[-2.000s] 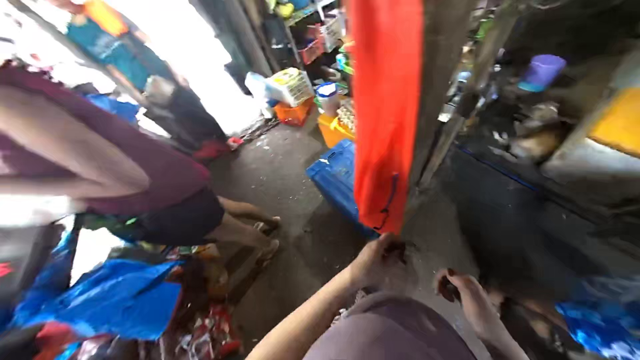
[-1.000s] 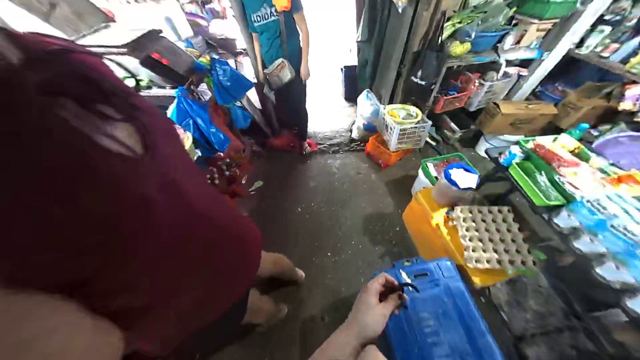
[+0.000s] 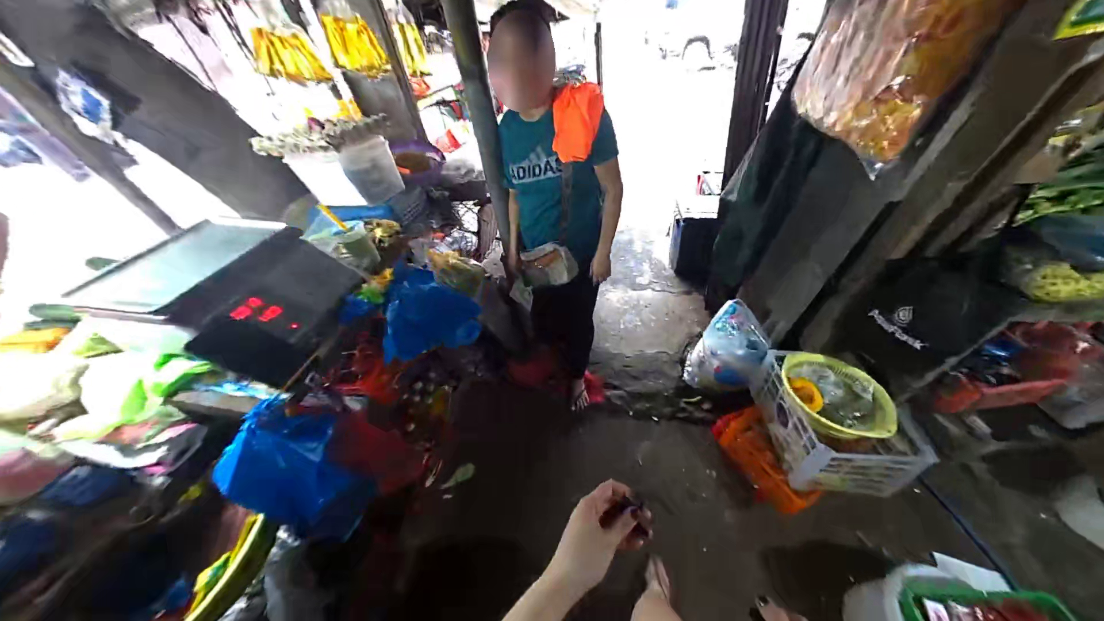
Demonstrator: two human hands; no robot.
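My left hand (image 3: 604, 526) is at the lower middle of the head view, its fingers curled around a small dark object (image 3: 630, 511) that I cannot make out. The hand is held above the dark floor and touches nothing else that I can see. My right hand is out of the picture. A white plastic crate (image 3: 837, 470) with a yellow-green basket (image 3: 888, 414) on it stands to the right of my left hand, over an orange crate (image 3: 759, 466).
Ahead, a person (image 3: 561, 190) in a teal shirt stands beside the doorway. A digital scale (image 3: 259, 293) and blue plastic bags (image 3: 276, 466) line the left side. A filled plastic bag (image 3: 729, 349) sits by the right doorpost. At the lower right is a green-rimmed container (image 3: 983, 599).
The view has swung toward the doorway. The blue container beneath my left hand one second ago is out of view, as is the person in dark red. My right hand, visible two seconds ago, is gone from view.
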